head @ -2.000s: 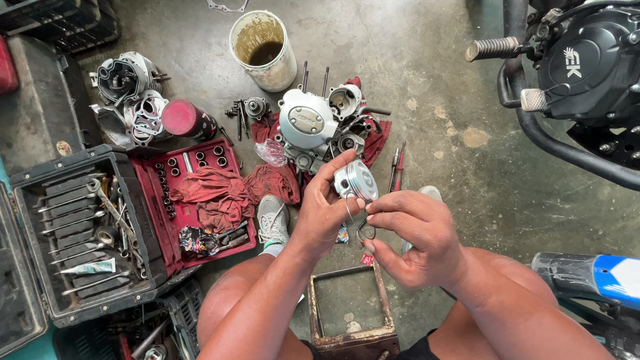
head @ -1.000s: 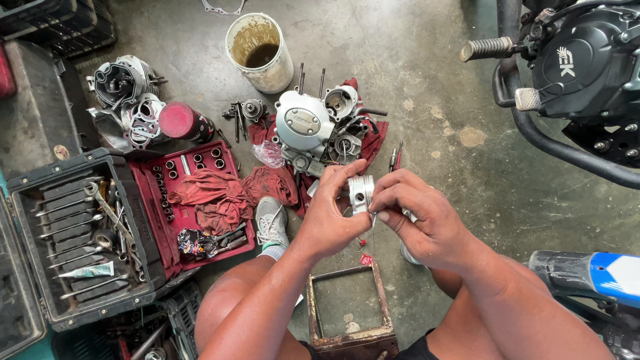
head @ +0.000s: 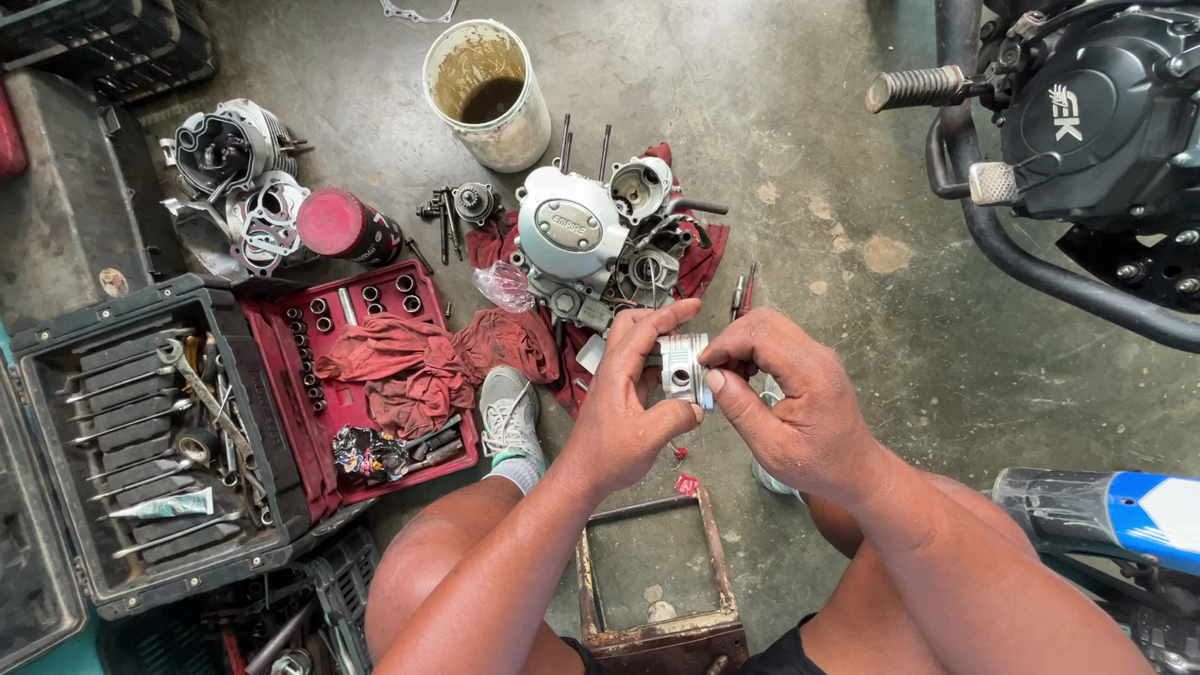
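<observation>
A silver engine piston lies on its side between my hands, its wrist-pin hole and ring grooves showing. My left hand grips it from the left, thumb below and fingers above. The thumb and forefinger of my right hand pinch at the grooved end, where a thin ring edge seems to show; most of it is hidden by the fingers. Just beyond my hands, a silver engine crankcase with upright studs rests on red rags.
A bucket of dark liquid stands beyond the engine. At left are a red socket case, an open toolbox, a spray can and engine parts. A rusty metal frame stands between my legs; a motorcycle is at right.
The piston has turned from crown-up tilt onto its side. A thin curved ring, seen held below it by my right hand two seconds ago, is now at the piston, mostly hidden by my fingers.
</observation>
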